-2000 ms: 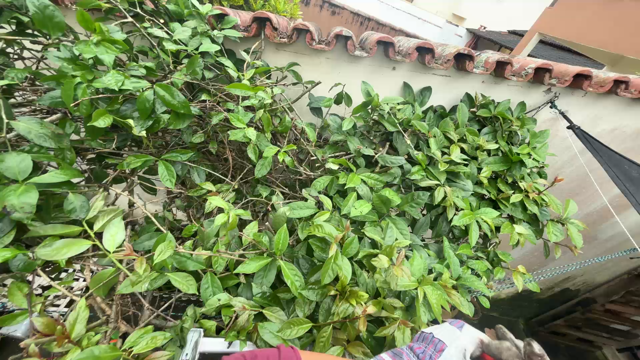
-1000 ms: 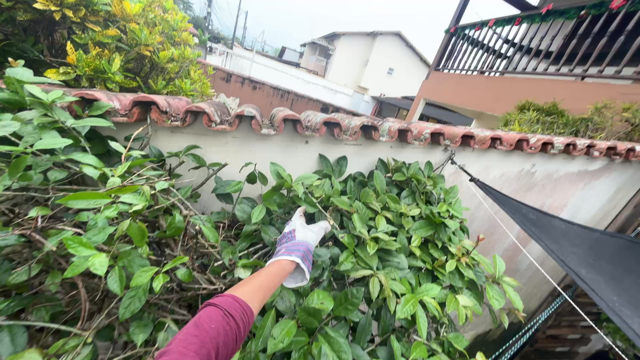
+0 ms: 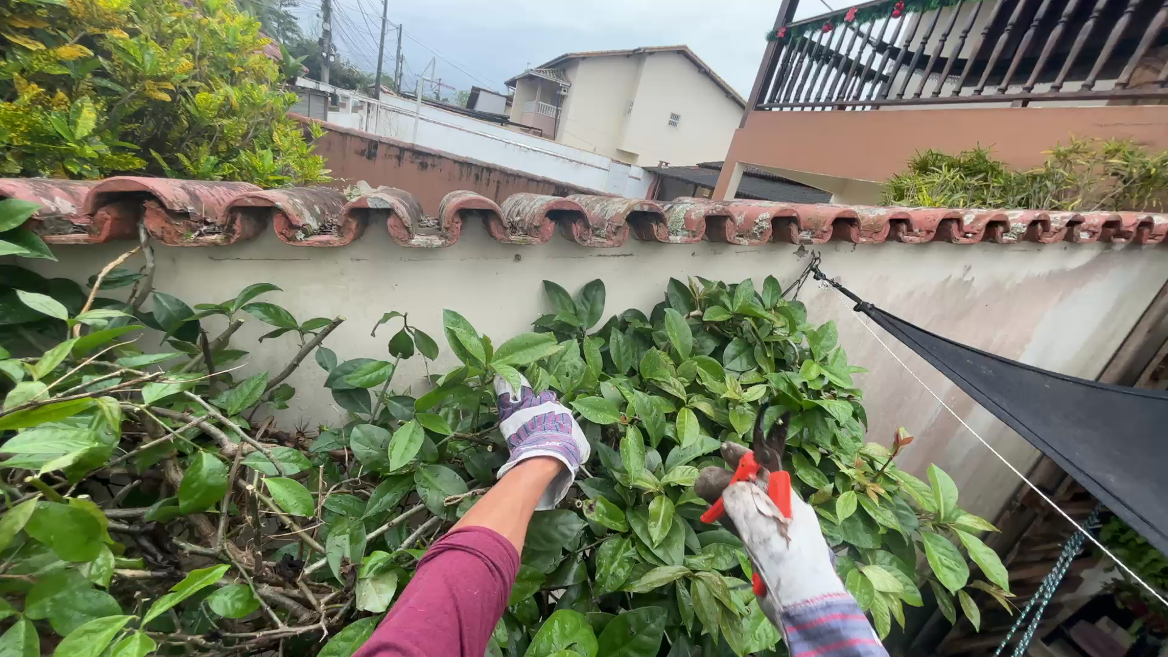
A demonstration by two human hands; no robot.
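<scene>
My left hand, in a white and purple striped work glove, reaches into the leafy shrub by the wall. Leaves cover its fingertips, so whether they grip a stem cannot be told. To its right, my right hand, in a worn white glove with dark fingertips, is closed around red-handled pruning shears. The dark blades point up in front of the leaves at the right part of the shrub.
Behind the shrub stands a pale wall topped with clay roof tiles. A black shade cloth is tied to the wall at right, with a white cord below it. Bare cut branches stick out at left.
The view has risen from the foliage to the wall top and houses. My left hand is now lower in the shrub than one second ago. My right hand with the shears has come into view.
</scene>
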